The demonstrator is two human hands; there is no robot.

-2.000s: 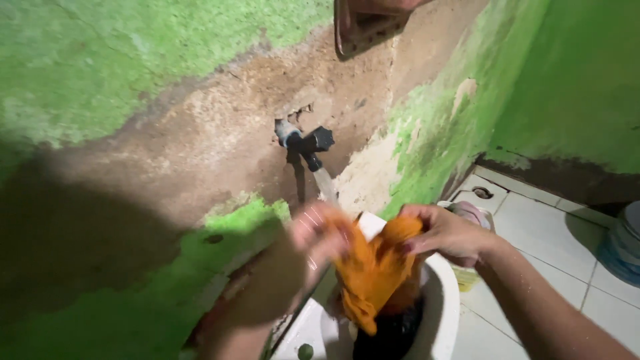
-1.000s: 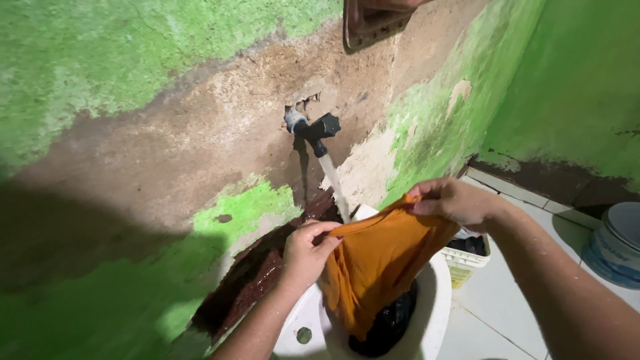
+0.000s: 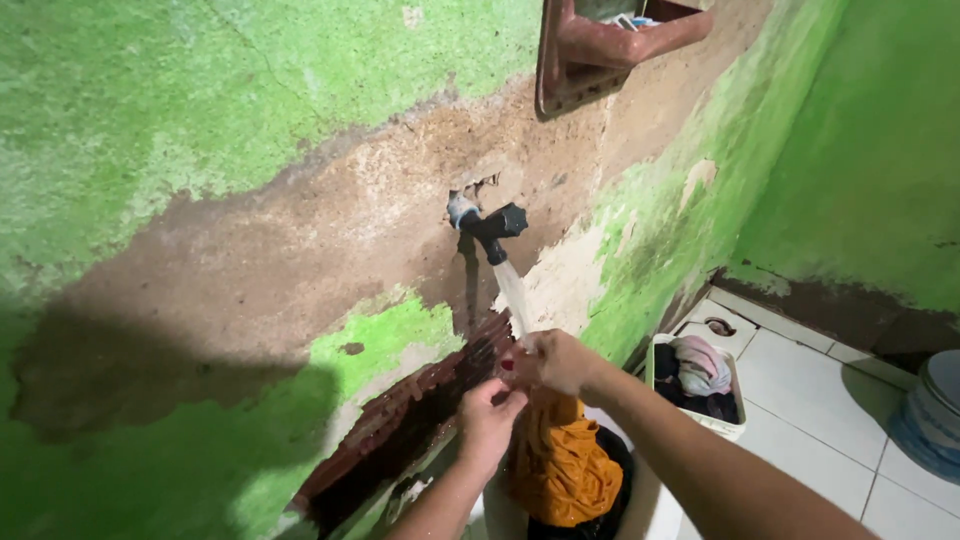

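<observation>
Water runs from a black plastic tap (image 3: 495, 225) on the wall onto my right hand (image 3: 559, 364), which is closed around the top of a wet orange cloth (image 3: 574, 472). Just below and to the left, my left hand (image 3: 487, 416) has its thumb and fingers pinched together close to the cloth's upper end; whether it grips the cloth is not clear. The rest of the cloth hangs bunched over dark, wet fabric (image 3: 619, 450) inside a white basin (image 3: 660, 506). Something small and red shows between my hands.
A pale square tub (image 3: 735, 427) of dark and pinkish clothes stands on the white tiled floor (image 3: 810, 435), near a drain hole (image 3: 720, 327). At the right edge is a blue bucket (image 3: 930, 420). A reddish-brown shelf (image 3: 637, 37) juts from the peeling green wall (image 3: 225, 90).
The orange cloth was spread between both hands a second ago; now it hangs gathered and lower. My right hand has moved left, into the running water, close to my left hand.
</observation>
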